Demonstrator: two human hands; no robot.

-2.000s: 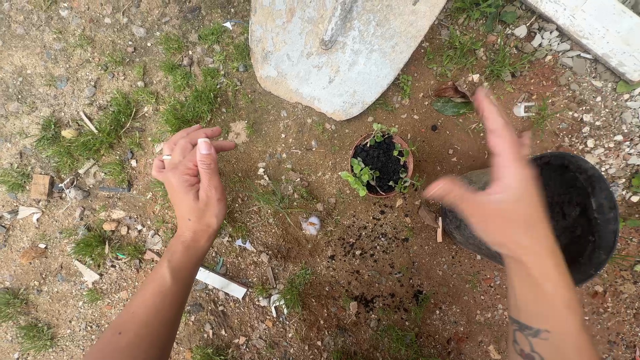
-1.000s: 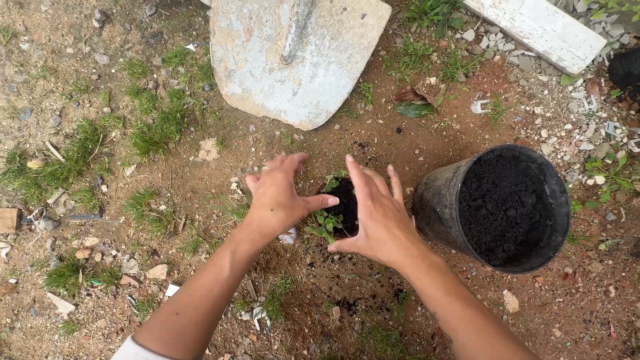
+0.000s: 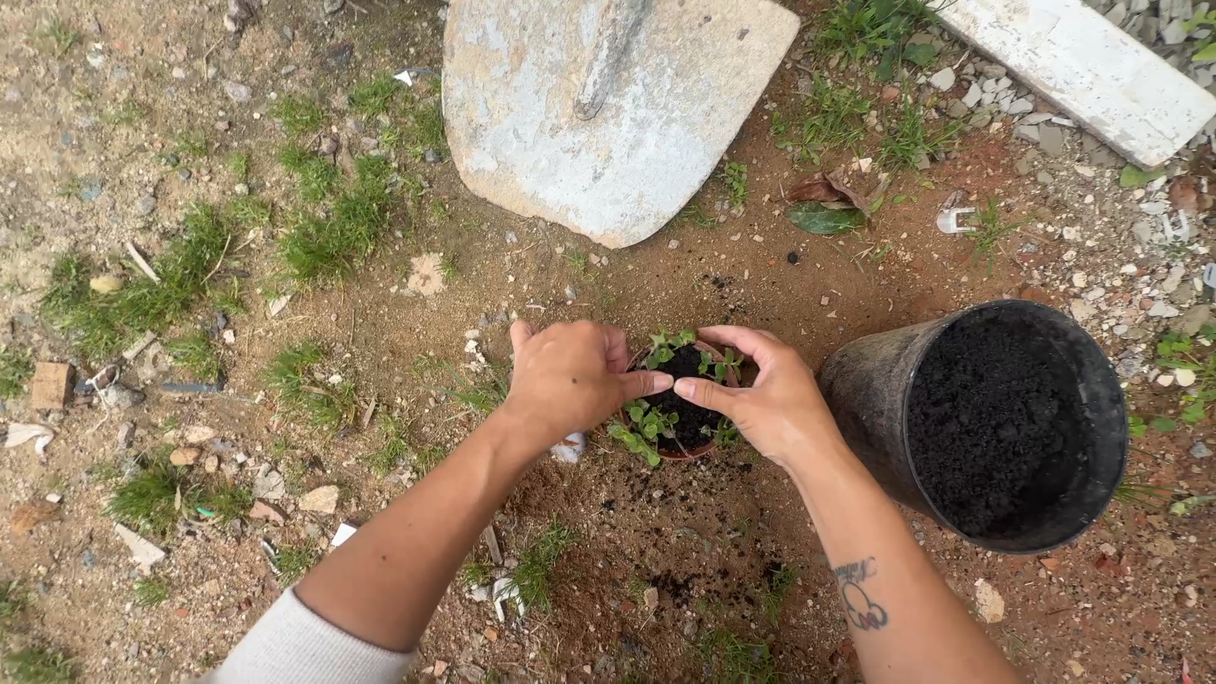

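A small terracotta-coloured pot (image 3: pixel 686 456) stands on the ground near the centre, filled with dark soil (image 3: pixel 686 418). Small green leafy plants (image 3: pixel 646 427) grow around its edge. My left hand (image 3: pixel 575 375) is at the pot's left side, its thumb over the soil and its other fingers by the rim. From the right, my right hand (image 3: pixel 769 394) reaches around the pot, with its thumb over the soil too. The two thumb tips nearly meet above the middle. Whether the fingers press on the pot or the soil is partly hidden.
Right of the pot, a large black plastic pot (image 3: pixel 869 408) holds dark soil. A worn metal shovel blade (image 3: pixel 608 142) lies beyond the small pot. A white board (image 3: pixel 1092 81) lies at upper right. Grass tufts (image 3: pixel 332 228), stones and debris dot the bare earth.
Two seconds ago both hands were raised apart on either side of the small pot. They have come in to it, and the thumbs are now close together over its soil.
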